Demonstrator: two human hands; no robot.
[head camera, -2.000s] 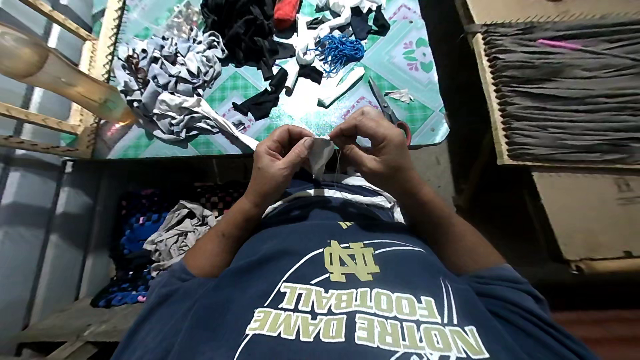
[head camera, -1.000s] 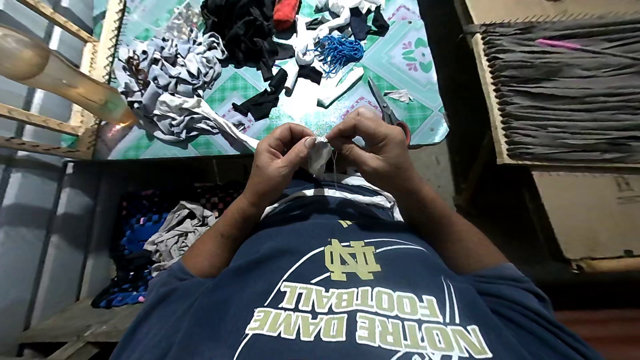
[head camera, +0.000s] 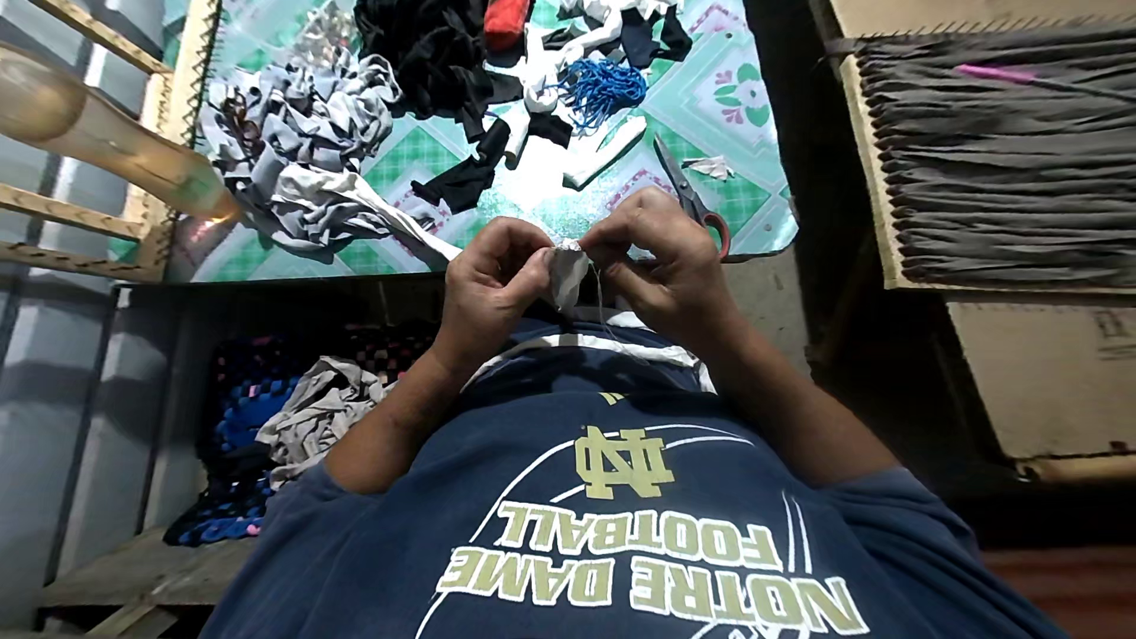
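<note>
Between my two hands, just off the table's front edge, is a white fabric strip (head camera: 566, 277). My left hand (head camera: 499, 288) pinches its left side between thumb and fingers. My right hand (head camera: 661, 257) pinches its top right corner, where a thin thread hangs down toward the shirt; whether a needle is held there cannot be seen. From my left hand a white strip runs to a heap of grey and white fabric strips (head camera: 311, 142) on the table. Scissors (head camera: 688, 186) with red-orange handles lie just beyond my right hand, partly hidden by it.
The table (head camera: 754, 169) with a green patterned cover also bears black fabric strips (head camera: 426, 53), blue cords (head camera: 603, 91) and a red piece (head camera: 506, 22). A plastic bottle (head camera: 106, 133) and wooden frame (head camera: 160, 204) stand left. A nail-edged frame strung with dark strips (head camera: 1012, 169) is at right.
The white fabric between my hands has shifted and turned slightly as my fingers work at its top edge. Both hands stay in nearly the same place.
</note>
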